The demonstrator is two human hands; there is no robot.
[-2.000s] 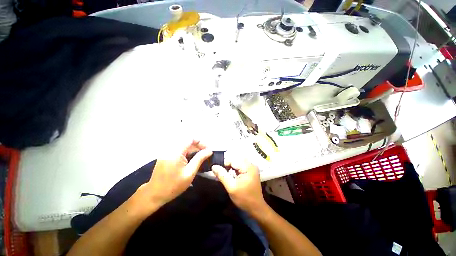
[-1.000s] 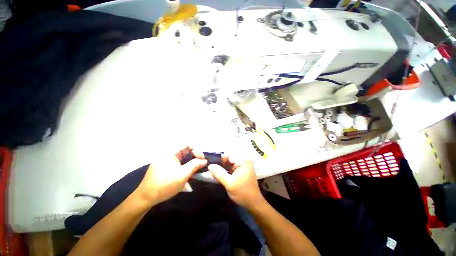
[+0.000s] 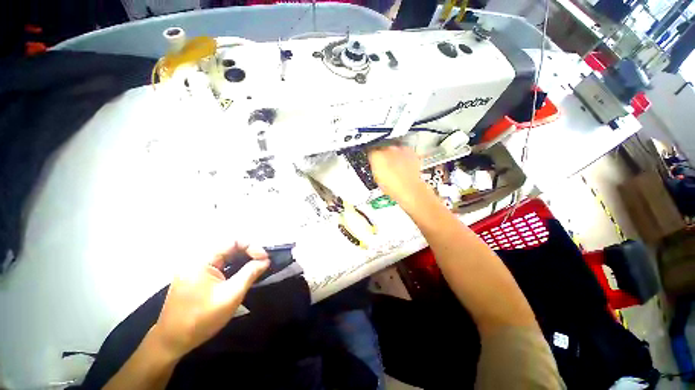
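Note:
My left hand (image 3: 206, 297) is bare and pinches the waistband end (image 3: 279, 259) of the dark trousers (image 3: 267, 335) between thumb and fingers at the table's front edge. The rest of the cloth hangs over the edge and my lap. My right hand (image 3: 396, 169) reaches under the machine arm, over the fastener tray (image 3: 360, 167) of small dark metal fasteners. Its fingertips are hidden and blurred, so I cannot tell whether they hold anything.
The white Brother sewing machine (image 3: 320, 91) stands behind. Yellow-and-black pliers (image 3: 352, 225) and green thread snips (image 3: 381, 202) lie near my right forearm. An accessories box (image 3: 488, 183) is at right, above a red perforated basket (image 3: 526, 231). A dark garment pile (image 3: 53, 114) lies at upper left.
My right hand has let go of the waistband and moved up and right to the fastener tray. My left hand still holds the waistband end. The view has shifted right.

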